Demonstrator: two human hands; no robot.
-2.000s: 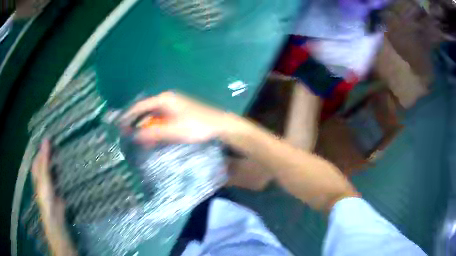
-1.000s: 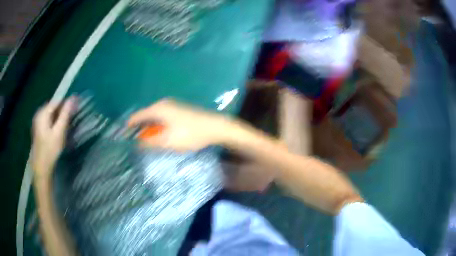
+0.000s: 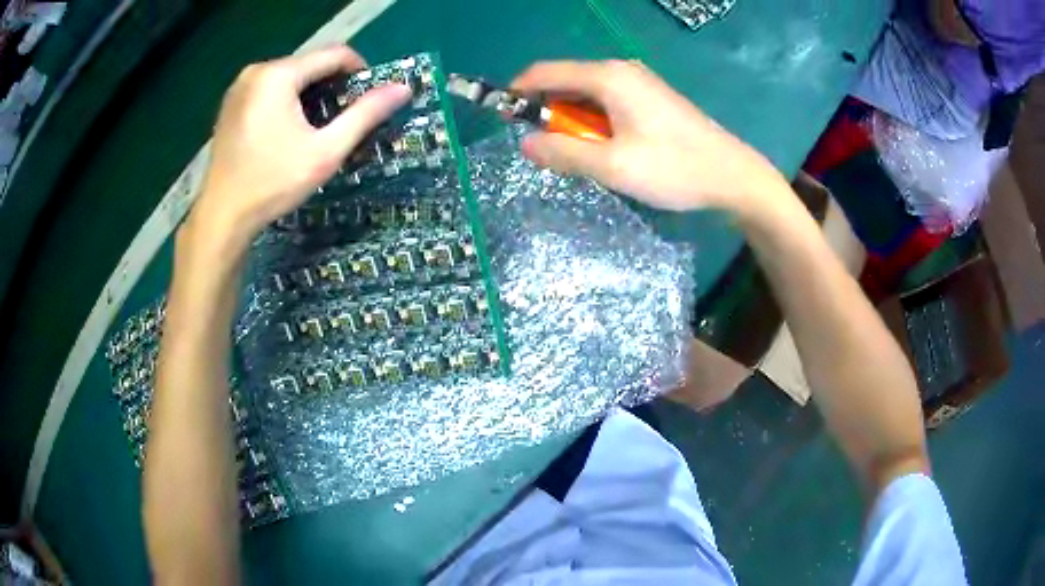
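Observation:
My left hand (image 3: 275,143) grips the upper end of a PCB panel (image 3: 395,258), thumb on its top row. The panel has several rows of small boards and a thin green edge rail (image 3: 478,229) along its right side. My right hand (image 3: 636,132) is closed around orange-handled nippers (image 3: 575,120). Their metal jaws (image 3: 468,89) point left, close to the top of the green rail; whether they touch it is unclear. Bubble wrap (image 3: 584,292) lies under the panel and spreads out to its right.
Another panel (image 3: 258,481) lies at lower left, partly behind my left forearm. More boards (image 3: 696,9) are at the top edge. A pale strip (image 3: 86,332) borders the dark conveyor. At right are open cardboard boxes (image 3: 974,383), a clear plastic bag (image 3: 934,172) and a person in purple (image 3: 1026,57).
The view has shifted and is sharper. My left hand has moved from the far left onto the panel's top end. The nippers stay in my right hand, now beside the panel's upper right corner.

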